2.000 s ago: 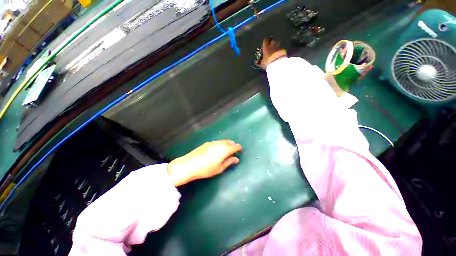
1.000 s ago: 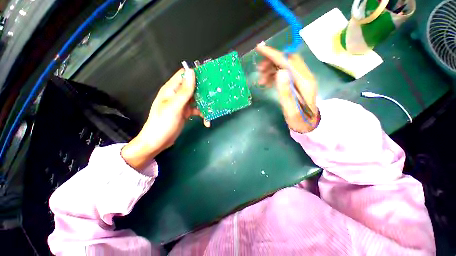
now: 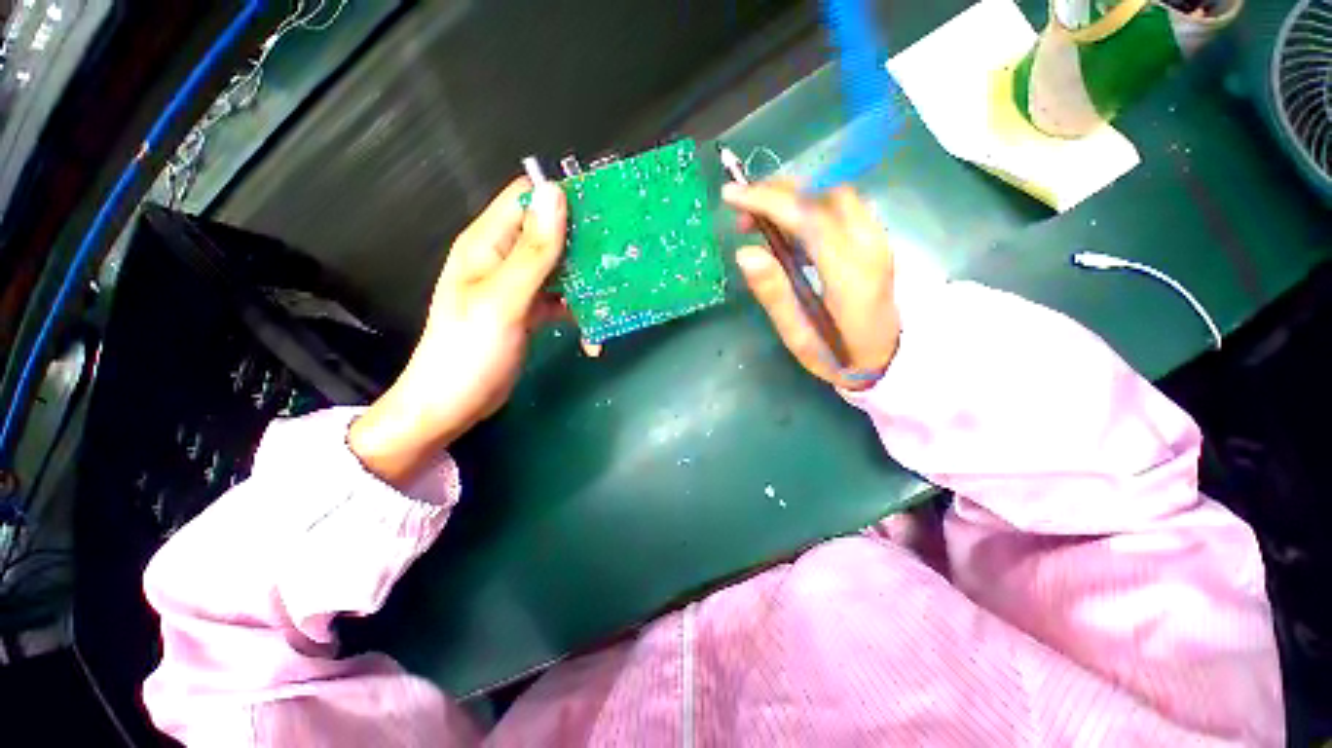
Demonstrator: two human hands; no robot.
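Note:
A green square circuit board (image 3: 644,241) with pale dots is held up above the green mat, its metal connectors along the upper left edge. My left hand (image 3: 490,314) grips its left edge, thumb on the near face, some fingers hidden behind. My right hand (image 3: 821,278) is just right of the board, not touching it, and holds a slim dark tool (image 3: 796,260) like a pen or tweezers, slanting across the palm. Tiny white specks (image 3: 774,495) lie on the mat below.
A black slotted tray (image 3: 175,395) stands at left. A blurred blue coil cord (image 3: 862,102) hangs behind my right hand. Tape rolls (image 3: 1074,81) sit on a pale sheet (image 3: 957,66) at upper right. A white cable (image 3: 1161,278) and a fan (image 3: 1307,73) are at right.
My right hand came back from the rear of the bench, and the slim tool now shows clearly in it. My left hand rose from the mat and took hold of the board.

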